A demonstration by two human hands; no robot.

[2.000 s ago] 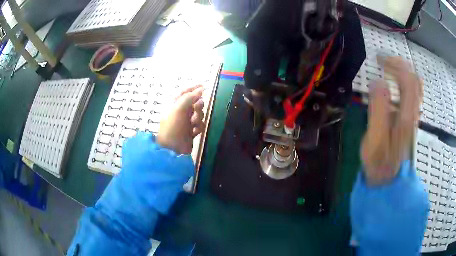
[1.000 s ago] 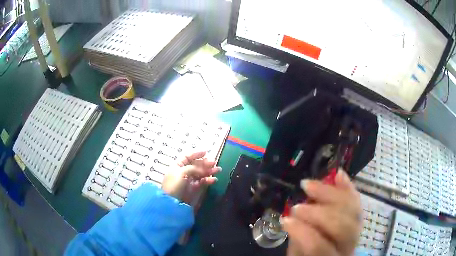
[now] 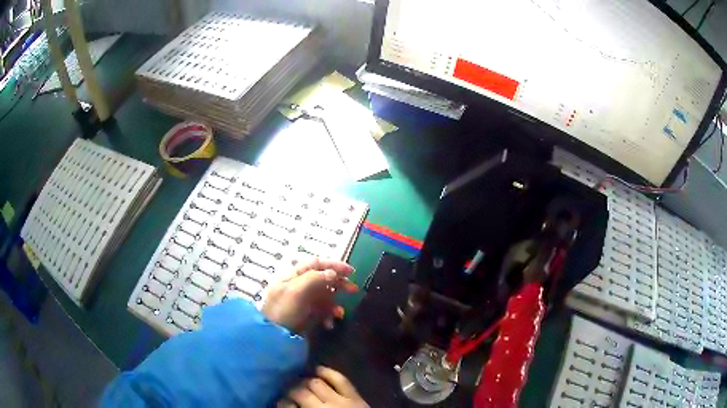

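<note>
The black test fixture (image 3: 510, 215) stands right of centre. Its thick red clamp handle (image 3: 514, 347) points down towards me, with no hand on it. The round silver test nest (image 3: 428, 376) is low at the fixture's front, partly hidden by red leads. My left hand (image 3: 307, 295) is over the right edge of a white slotted tray (image 3: 239, 239), fingers curled and bunched; whether it pinches a small part is unclear. My right hand (image 3: 327, 390) is below it at the bottom edge, mostly cut off; its fingertips and any part held are hidden.
A monitor (image 3: 574, 72) at the back right shows a curve and a red box. A tape roll (image 3: 187, 147), a tall tray stack (image 3: 227, 68) and a smaller stack (image 3: 88, 211) stand left. Paper slips (image 3: 343, 131) lie below the monitor. More trays (image 3: 594, 362) lie right.
My right hand has let go of the red handle and moved left, below my left hand. My left hand has shifted slightly down. A curve now shows more clearly on the monitor.
</note>
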